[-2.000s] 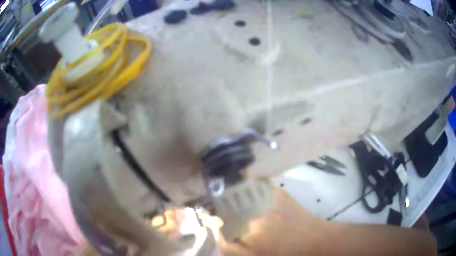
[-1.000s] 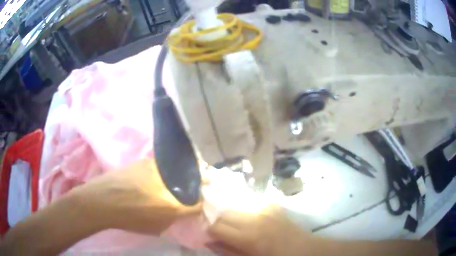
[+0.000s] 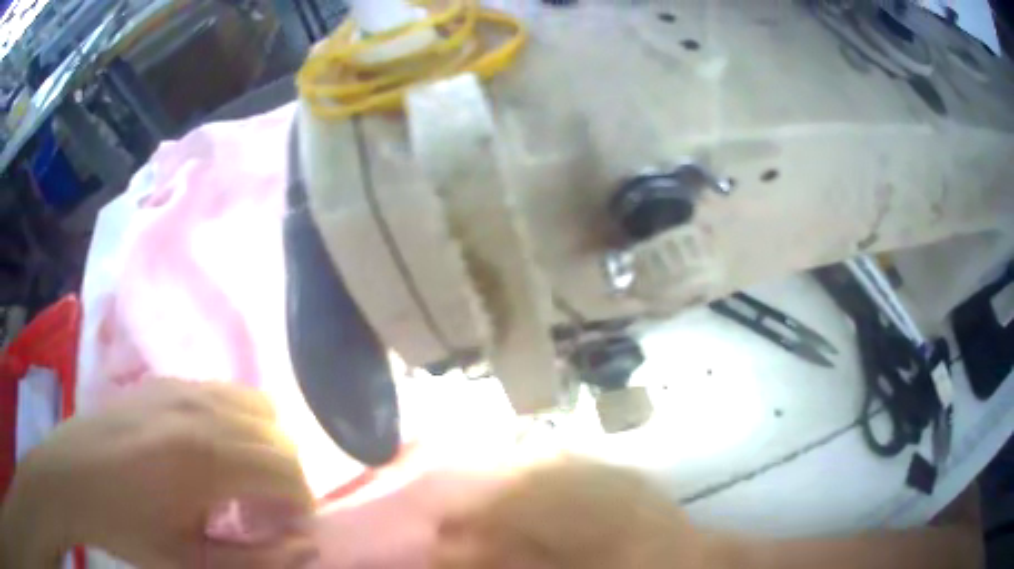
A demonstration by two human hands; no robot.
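Pink fabric (image 3: 200,256) lies heaped left of the cream sewing machine head (image 3: 712,100), and part of it stretches between my hands at the bottom. My left hand (image 3: 156,478) is at the lower left, blurred, with pink fabric showing between its fingers. My right hand (image 3: 578,517) is at the bottom centre, in front of the needle area, its fingers closed at the fabric edge; they are blurred and partly washed out. Bright glare hides the needle and presser foot. The dark lamp head (image 3: 339,345) hangs between the left hand and the machine.
Thread snips (image 3: 775,328), black-handled scissors (image 3: 890,389) and a thin silvery tool lie on the white table (image 3: 767,467) at the right. A red basket (image 3: 45,333) with white pieces stands at the left edge. Yellow cord (image 3: 411,67) is looped on the machine top.
My left hand has moved left and down, away from the needle area. My right hand stays low by the needle area. The view has shifted; the machine head appears further left than one second ago.
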